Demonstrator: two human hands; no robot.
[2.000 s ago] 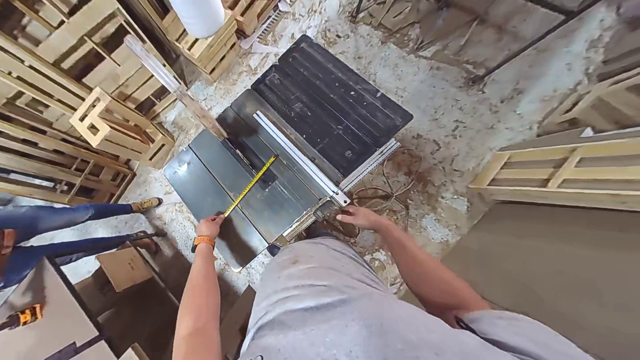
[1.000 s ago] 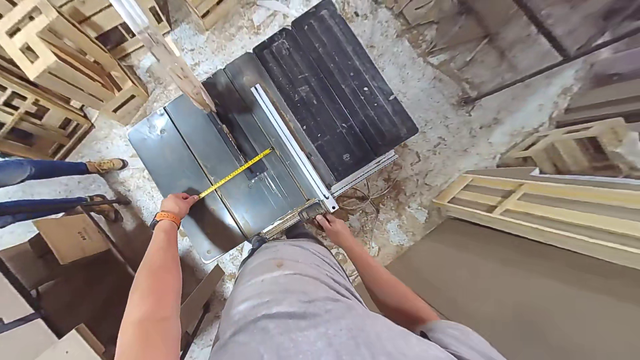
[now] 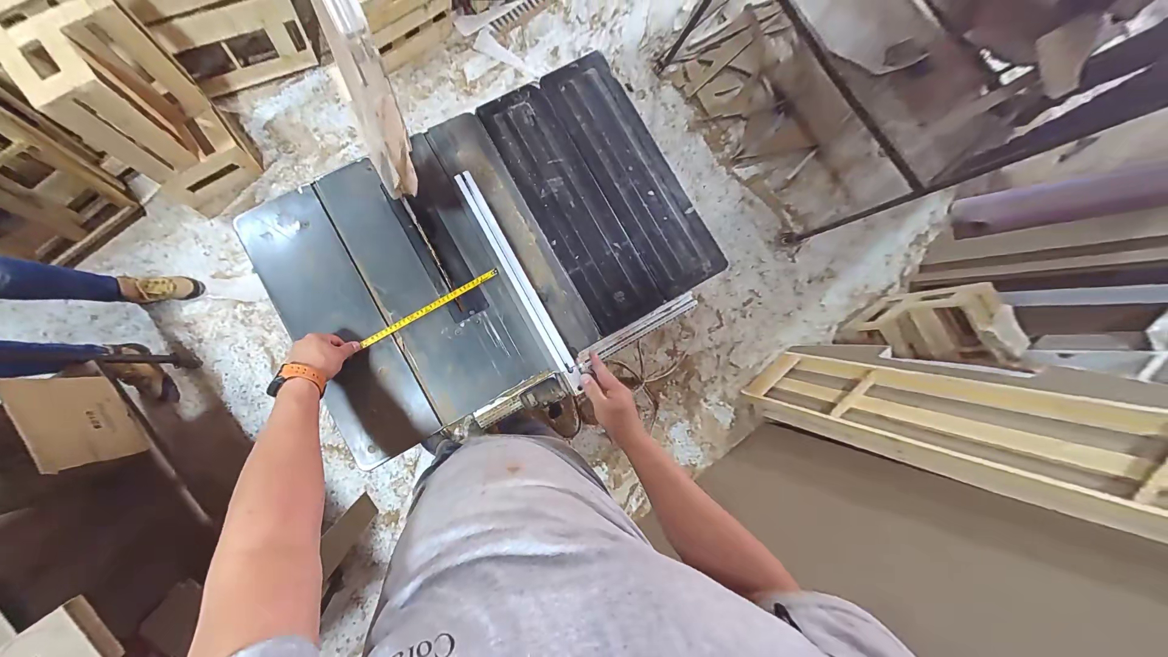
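My left hand (image 3: 321, 354), with an orange-banded watch at the wrist, holds the near end of a yellow tape measure blade (image 3: 429, 308). The blade lies across the metal table of a table saw (image 3: 356, 310), over the blade slot, and its far end is close to the pale metal rip fence (image 3: 516, 265). At the fence's near end, my right hand (image 3: 610, 398) has its thumb and fingers on the fence's end by the front rail (image 3: 516, 399). A clear guard (image 3: 370, 91) stands over the slot. Black ribbed extension panels (image 3: 611, 192) are beyond the fence.
Wooden crates (image 3: 137, 100) stand at upper left. Another person's legs (image 3: 64, 278) show at left, above a cardboard box (image 3: 78, 422). A slatted wooden frame (image 3: 958, 424) lies at right on a brown panel (image 3: 876, 538). Debris covers the floor (image 3: 703, 365), and a cable lies near the rail.
The view has shifted, with the saw nearer its middle. Both hands stay at about the same places on the saw, and the tape still spans the table toward the fence.
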